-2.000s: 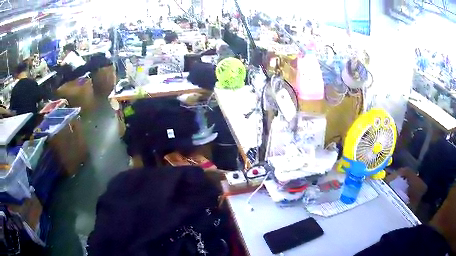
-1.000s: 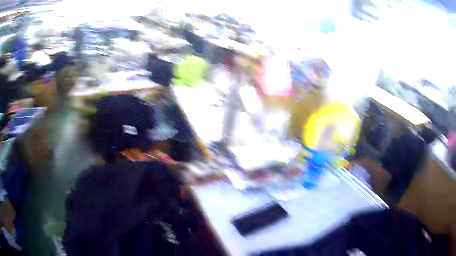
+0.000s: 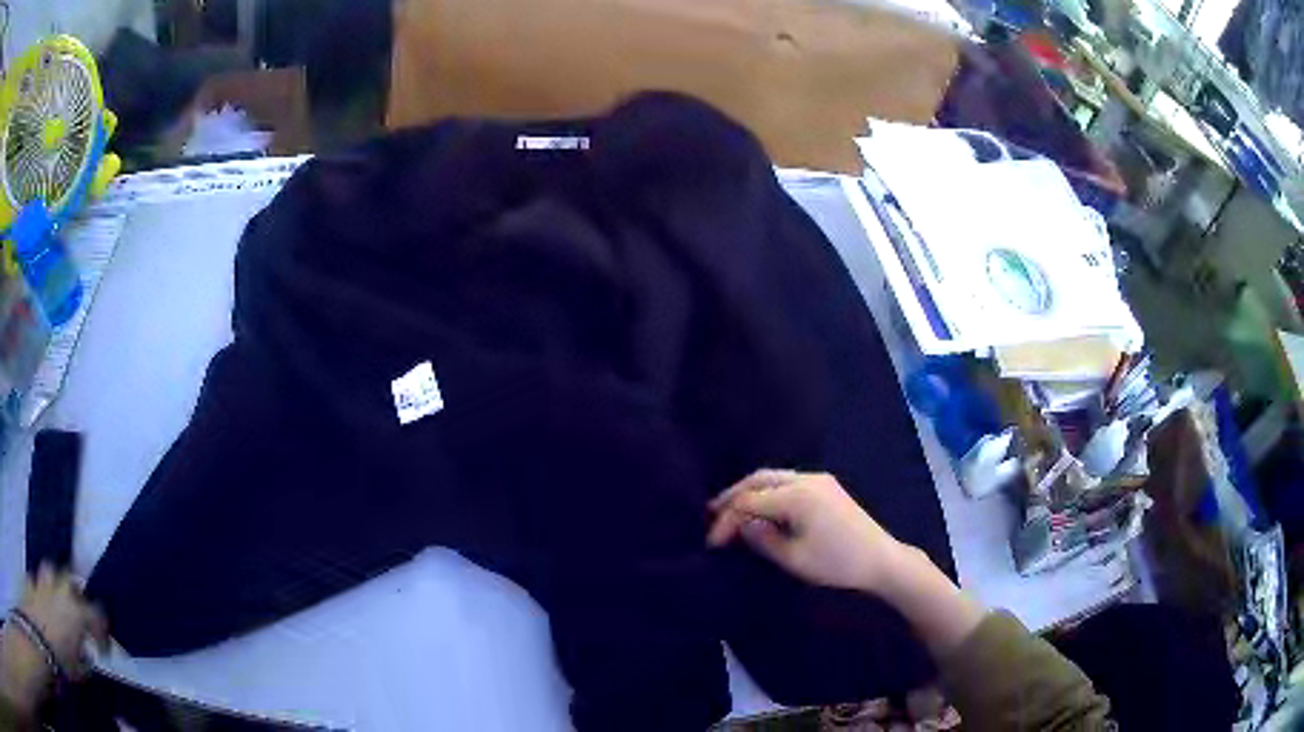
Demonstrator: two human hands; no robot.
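Observation:
A dark garment [image 3: 472, 286] lies spread over the white table [image 3: 415, 658], its sleeves reaching towards me. A small white strip label [image 3: 552, 143] shows at its far edge and a white square label [image 3: 416, 392] on its body. My right hand [image 3: 804, 529] is over the right part of the garment, fingers curled in; whether it holds cloth or a small tool cannot be told. My left hand [image 3: 55, 626] is blurred at the lower left, beside the end of the left sleeve and just below the dark phone [image 3: 53, 501]; its grip is unclear.
A yellow and blue fan [image 3: 55, 136] stands at the left edge. White papers with a pale ring on them [image 3: 1001, 236] lie at the right corner, with bottles and clutter [image 3: 1073, 501] nearer me. A brown cardboard surface [image 3: 658, 65] stands behind the table.
The view has swung right, from the aisle and phone to the spread garment. The fan and phone now show at the left edge. Both hands have come into view.

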